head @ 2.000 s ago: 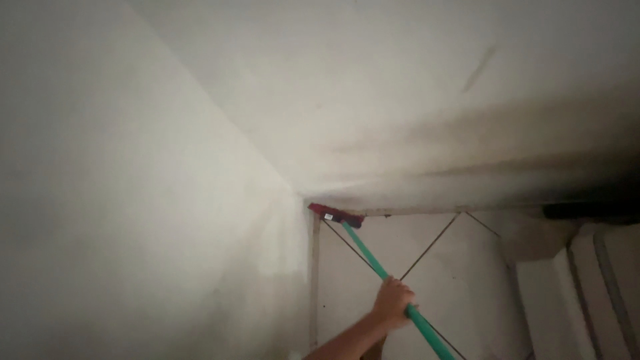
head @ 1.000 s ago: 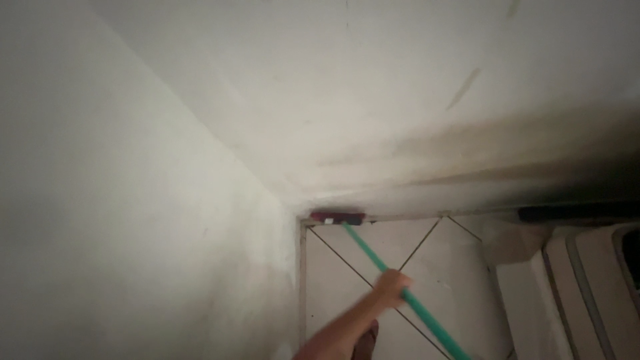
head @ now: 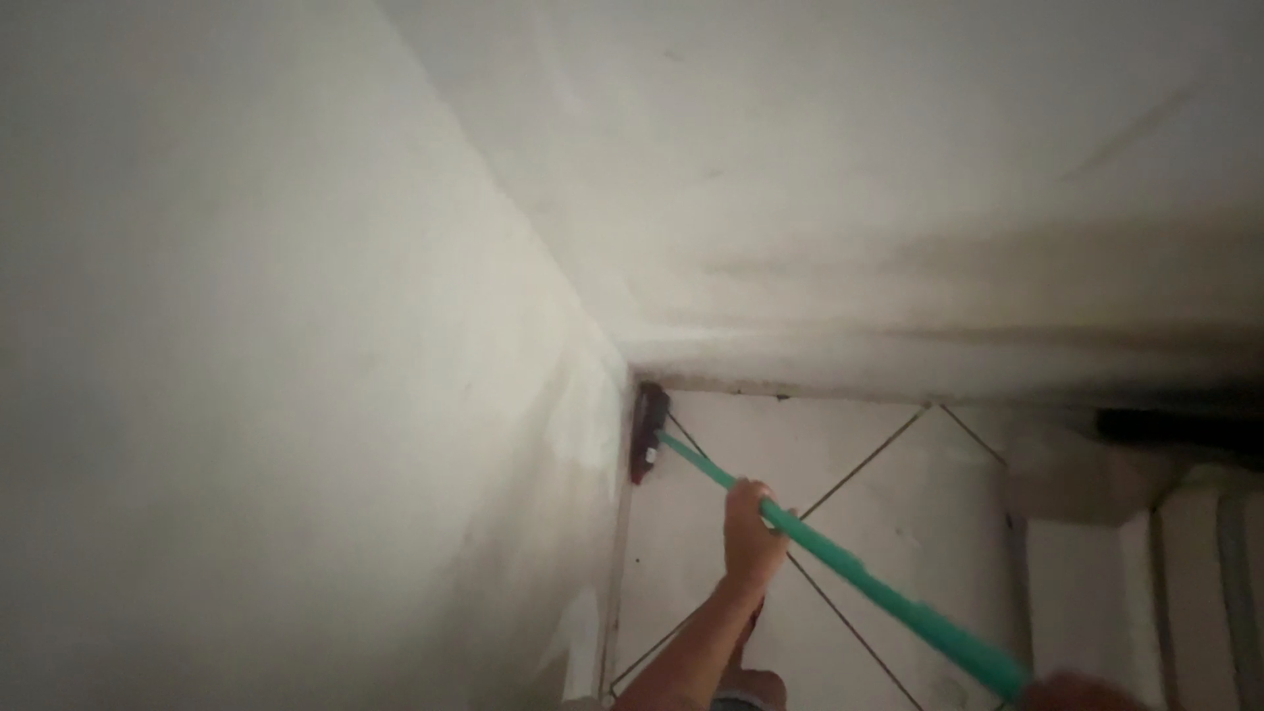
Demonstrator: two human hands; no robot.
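Note:
A green broom handle [head: 889, 597] runs from the lower right up to a dark red broom head [head: 649, 434] in the floor corner. The head lies lengthwise along the foot of the left wall, its bristles hard to make out. My left hand [head: 755, 533] is closed around the handle, partway down toward the head. At the bottom edge, my right hand [head: 1076, 691] shows only in part and blurred, at the upper end of the handle; it grips there.
Pale walls [head: 346, 346] meet at the corner, the far one with brownish stains low down. The tiled floor [head: 889, 513] has dark diagonal joints. At right stand a pale ridged object [head: 1076, 602] and a dark long thing [head: 1175, 430]. Part of a foot or leg [head: 755, 686] shows below my arm.
The broom head has turned from lying along the far wall to lying along the left wall, in the corner. The handle slants more flatly, and my right hand has come into view.

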